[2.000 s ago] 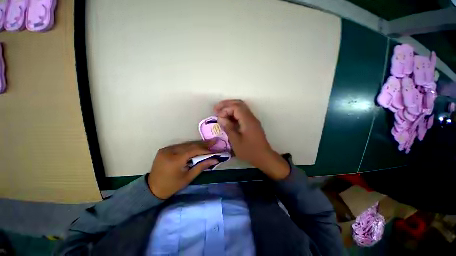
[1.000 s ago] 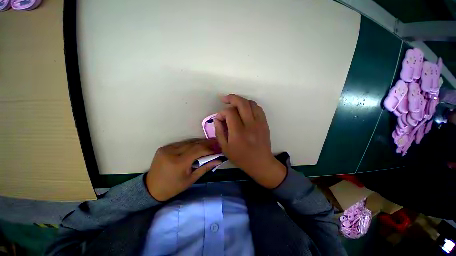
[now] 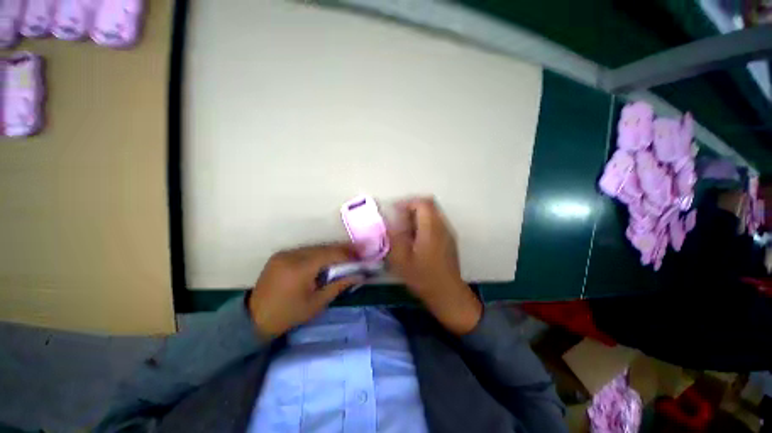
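Note:
A pink housing [image 3: 366,227] with a small dark slot near its far end is held low over the near part of the cream mat [image 3: 355,110]. My left hand [image 3: 292,283] grips its near end and also holds a folded black-and-white panel [image 3: 340,271] under the fingers. My right hand [image 3: 427,254] is blurred, just right of the housing, with its fingers raised. Whether it touches the housing or holds a small piece cannot be told.
Filled pink housings [image 3: 21,93] lie in rows on the brown cardboard [image 3: 85,203] at left. A heap of pink shells [image 3: 652,173] lies on the green bench [image 3: 563,182] at right. A carton of pink parts [image 3: 615,406] stands low at right. A metal rail [image 3: 474,42] runs beyond the mat.
My right hand has moved right, off the housing, so more of the housing shows. My left hand keeps its hold. The view has shifted and shows more of the cardboard.

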